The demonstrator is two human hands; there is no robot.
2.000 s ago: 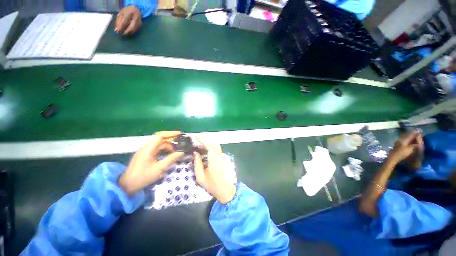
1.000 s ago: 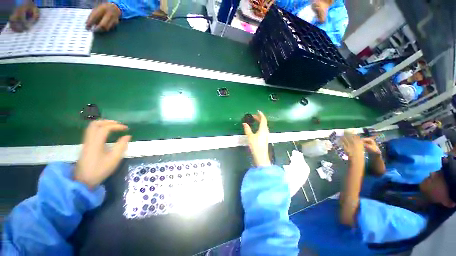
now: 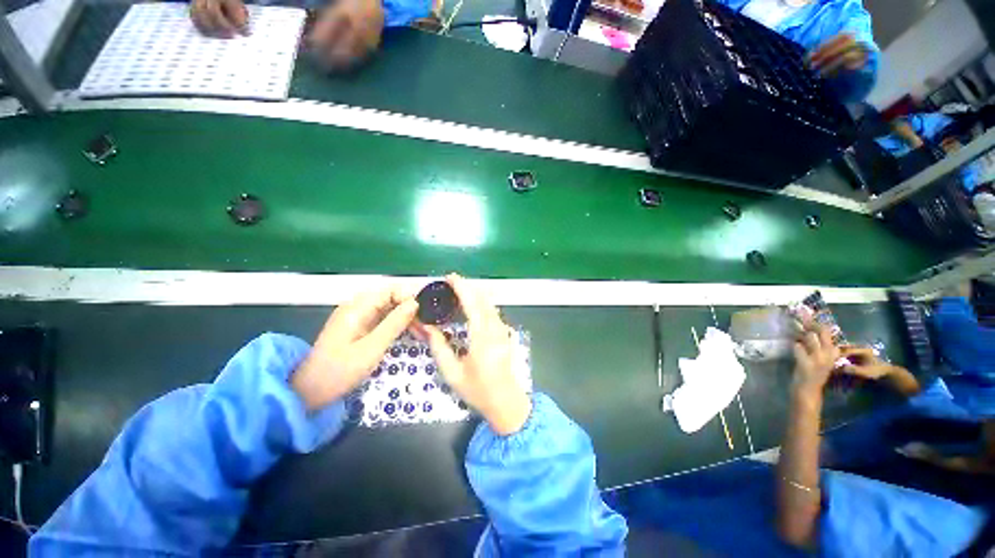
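Note:
A round black watch case (image 3: 438, 303) is held between both hands above the near white rail. My left hand (image 3: 355, 343) grips its left side with thumb and fingers. My right hand (image 3: 480, 360) grips its right and lower edge. A shiny clear-white sheet (image 3: 382, 416) with rows of small round dark dots lies on the dark bench mat under my hands, which cover part of it.
The green belt (image 3: 360, 245) carries several small dark cases behind the near rail. Black stacked trays (image 3: 720, 109) and a white tray (image 3: 202, 55) stand across it. White wipe (image 3: 707, 381), thin sticks, translucent bottle (image 3: 762, 330) and another worker's hands lie right; a black device (image 3: 22, 392) far left.
Both hands were apart, the right at a dark case on the belt; now they are together over the sheet, holding the round case. The view has shifted, and another dark round case lies on the belt left.

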